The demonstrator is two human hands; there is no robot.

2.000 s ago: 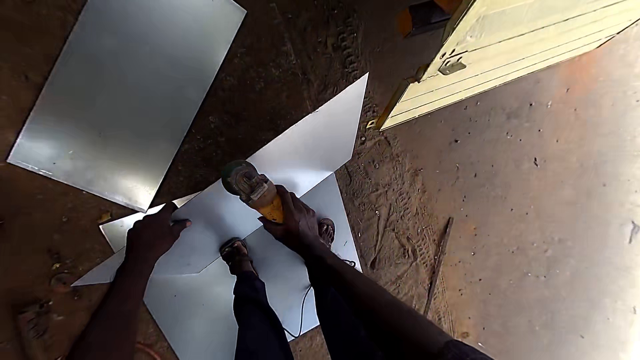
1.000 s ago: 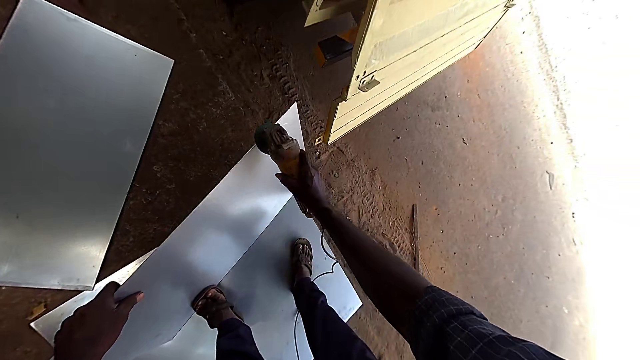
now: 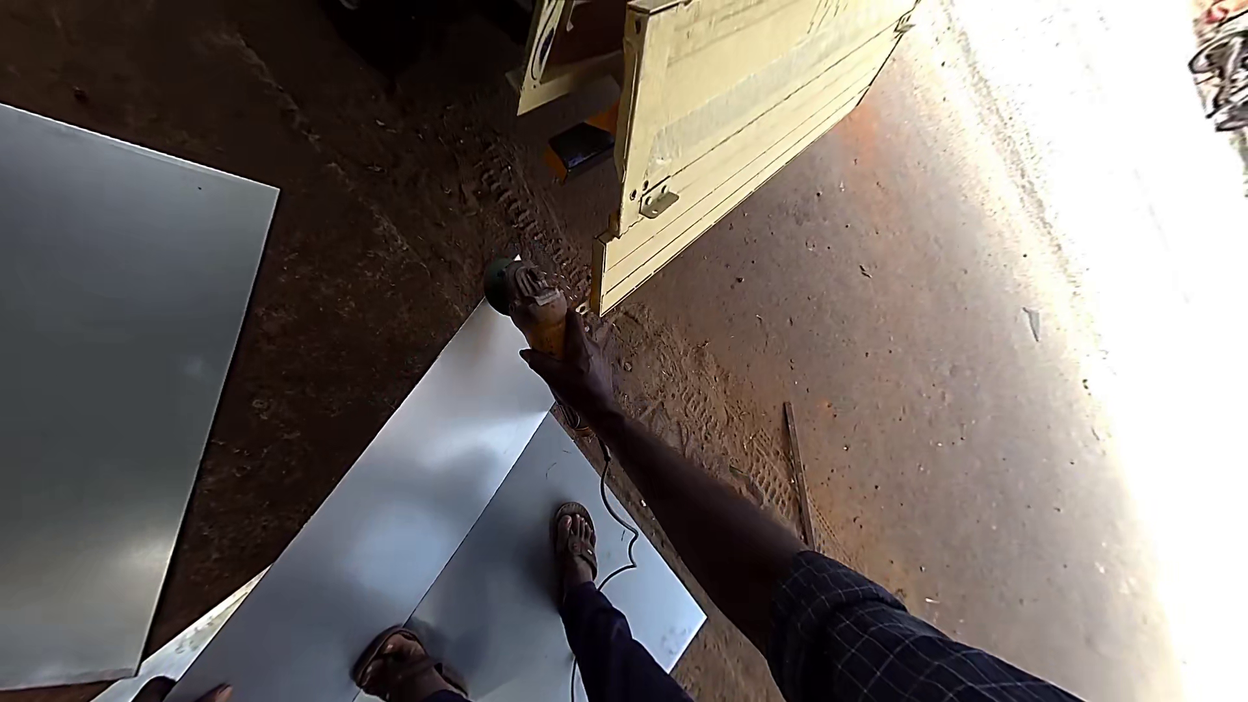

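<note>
My right hand (image 3: 582, 368) is closed around the yellow body of an angle grinder (image 3: 539, 310). The grinder's disc end lies at the far corner of a bent or overlapping sheet of shiny metal (image 3: 390, 487). At the bottom left edge, only a few fingertips of my left hand (image 3: 210, 694) show, by the sheet's near edge; the rest is out of view. My sandalled feet stand on the sheet metal (image 3: 497, 556), and a dark power cord (image 3: 624, 546) runs across it beside my foot.
Another large metal sheet (image 3: 107, 390) lies on the dirt at the left. A cream metal panel with a latch plate (image 3: 741, 127) stands at the top, beside an orange and black object (image 3: 582, 146). A thin rod (image 3: 799, 473) lies on the ground at right.
My right hand has moved the grinder away from my body, along the sheet to its far corner. My left hand has mostly left the view. The view has shifted.
</note>
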